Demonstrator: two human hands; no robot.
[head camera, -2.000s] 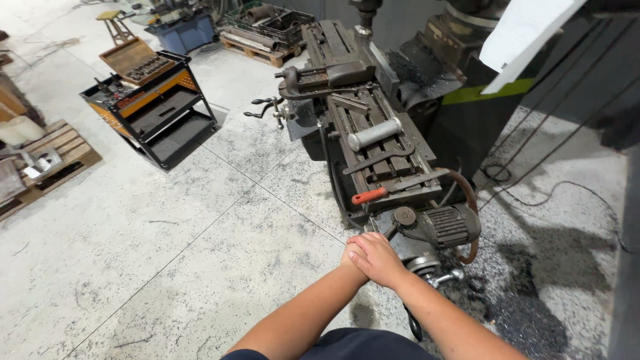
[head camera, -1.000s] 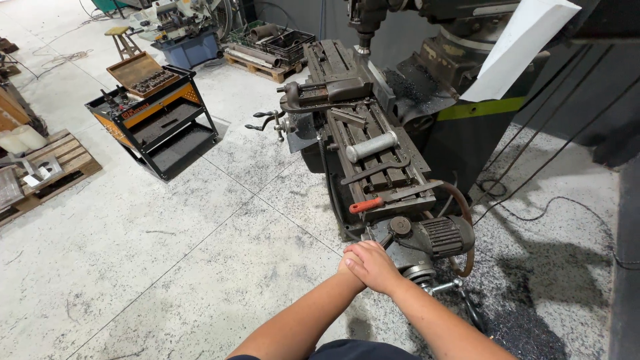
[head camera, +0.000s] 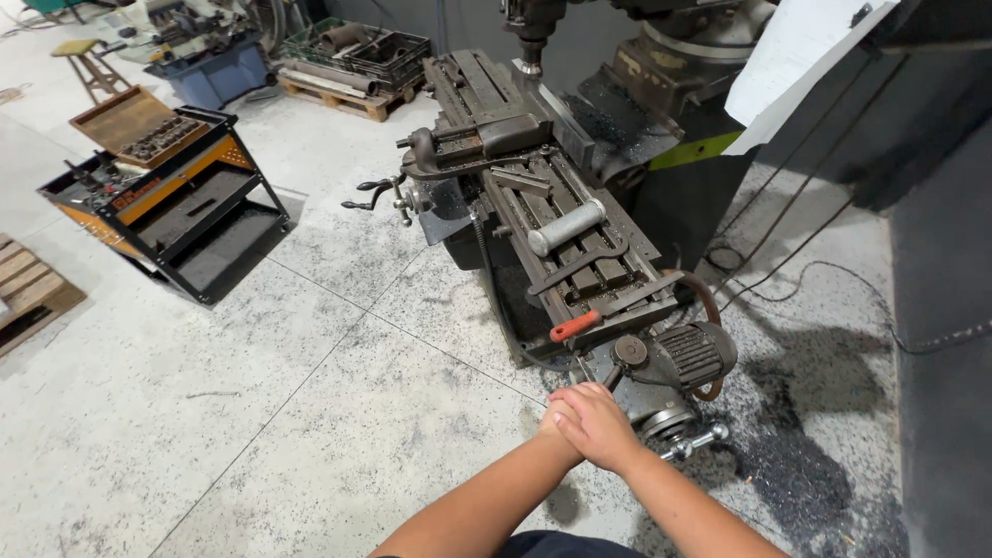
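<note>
My right hand lies over my left hand at the near end of a milling machine table; whatever is under them is hidden. Beside them are a round-topped lever hub, a finned electric motor and a metal crank handle. On the table lie a file with an orange handle, a flat wrench, a grey metal cylinder and small steel bars. Farther back is a machine vise, beneath the spindle head.
A black and orange tool cart with a wooden box of cutters or collets stands left. Behind are a blue bin and crates on a pallet. Dark chips cover the floor; cables trail at right.
The view has shifted a little. My hands stay clasped together near the machine's end, and the things on the table lie where they were.
</note>
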